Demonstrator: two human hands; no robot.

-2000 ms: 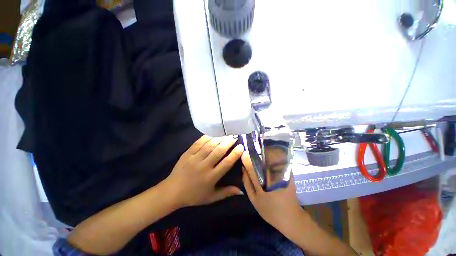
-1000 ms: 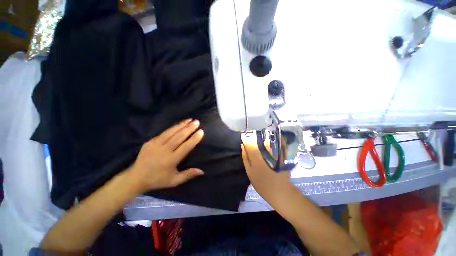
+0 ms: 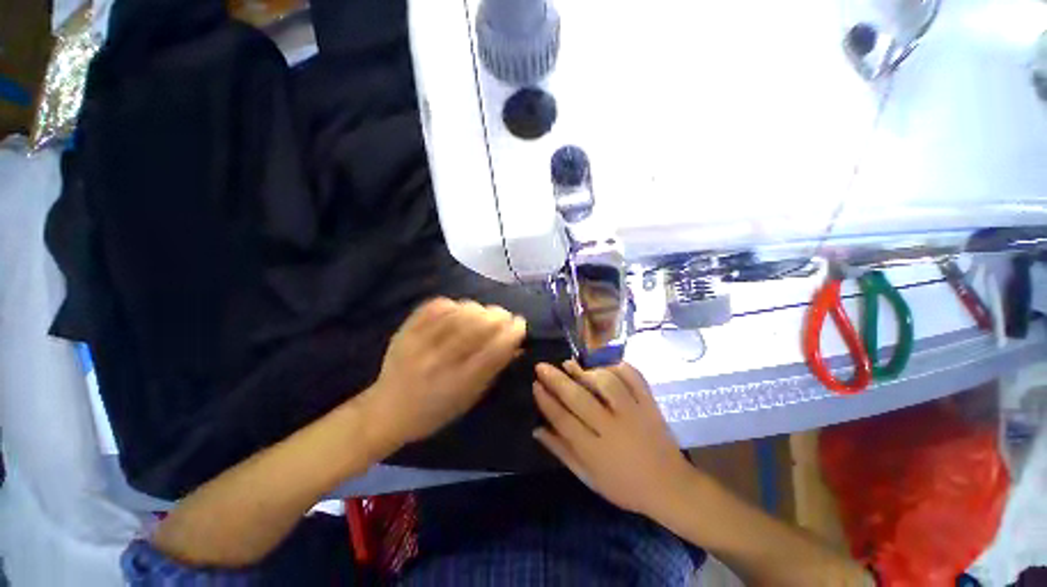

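Note:
The black fabric panel (image 3: 230, 287) covers the left of the table and runs under the sewing machine head (image 3: 689, 115). My left hand (image 3: 448, 355) lies on the fabric left of the needle area, fingers bent together with the fingertips on the cloth; whether it pinches the cloth is hard to tell. My right hand (image 3: 609, 430) lies at the fabric's right edge, just in front of the shiny metal guard (image 3: 599, 304), with its fingertips on the cloth. The needle and presser foot are hidden behind the guard.
Scissors with red and green handles (image 3: 836, 338) lie right of the machine head, with a small red and dark tool (image 3: 970, 300) beyond. The ruler edge (image 3: 746, 401) runs along the front. A red plastic bag (image 3: 918, 493), a red basket (image 3: 385, 533) and white cloth (image 3: 40, 378) surround the table.
My left hand has moved right, closer to the needle, and its fingers have bent. My right hand has come out from behind the guard onto the fabric edge. The camera view has shifted.

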